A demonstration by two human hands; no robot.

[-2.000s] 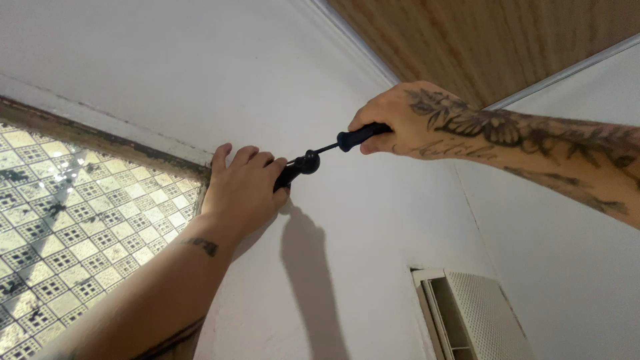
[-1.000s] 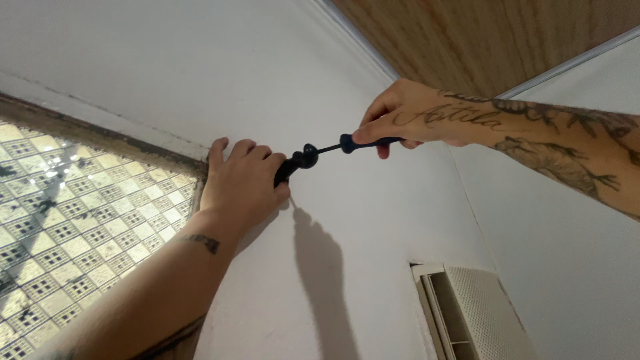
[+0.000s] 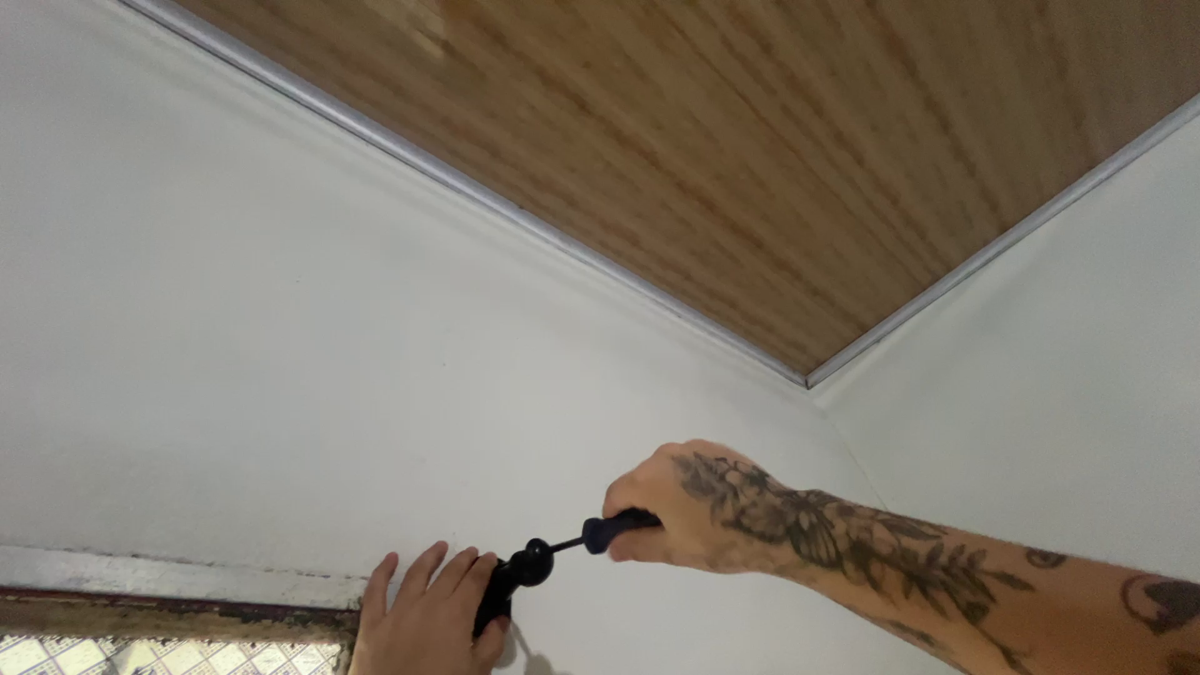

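Observation:
My left hand lies against the white wall, its thumb and fingers around a black bracket with a rounded, ball-like end. In my right hand is the dark blue handle of a screwdriver. Its thin shaft runs left and down to the rounded end of the bracket, where the tip is hidden. The part of the bracket under my left fingers cannot be seen, nor can any screw.
A worn window frame with patterned glass is at the lower left. Above, a wood-look ceiling meets the walls along pale trim, which forms a corner right of centre.
The view has tilted well upward, and the vent-like fixture seen earlier is out of frame. My right hand has turned on the screwdriver handle. My left hand stays at the bracket.

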